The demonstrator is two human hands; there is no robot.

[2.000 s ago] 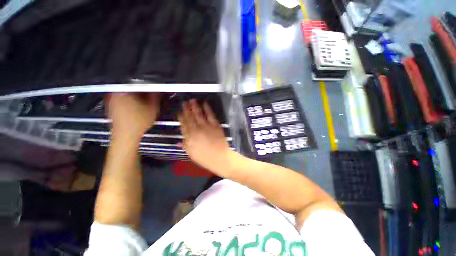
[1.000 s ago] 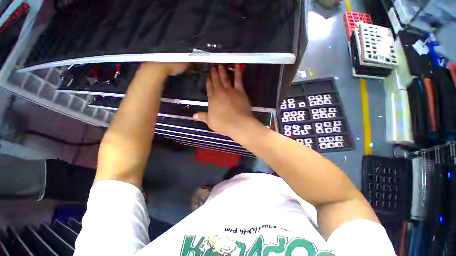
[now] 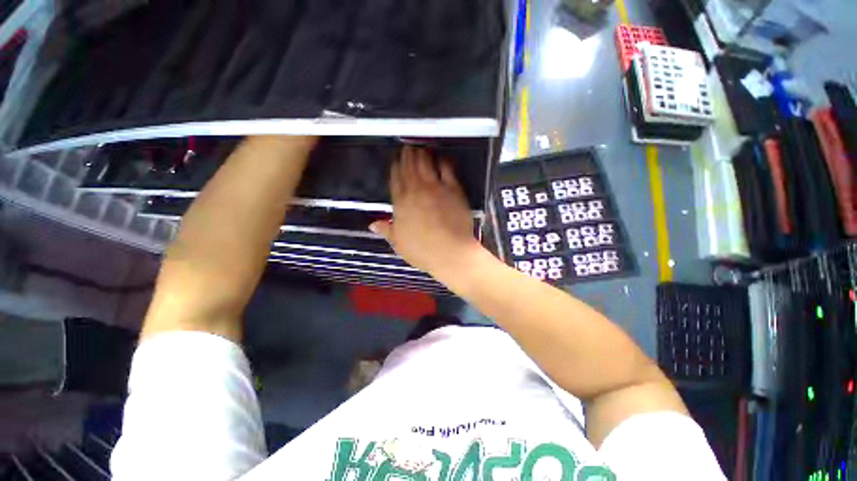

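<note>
The black aging rack shelves have pale metal edges (image 3: pixel 282 127). My left arm reaches under the top shelf edge; my left hand is hidden inside the gap. My right hand (image 3: pixel 430 202) lies over the shelf below, right of my left arm, fingers pointing into the gap and thumb spread out to the left. Its fingertips are in shadow, so I cannot tell if they touch anything. Thin leads with small red lights (image 3: pixel 179 155) lie at the left of the gap. A black compartment tray (image 3: pixel 613 221) holds rows of small white electronic units right of the rack.
A white and a red tray (image 3: pixel 677 85) are stacked at the upper right beside a yellow floor line (image 3: pixel 658 216). A black empty tray (image 3: pixel 695 329) is at the lower right. Slabs stand on edge along the right side. A red item (image 3: pixel 393 302) shows below the shelves.
My left hand has gone deeper under the top shelf edge and is now out of sight. My right hand stays at the gap. The view has shifted slightly since one second ago.
</note>
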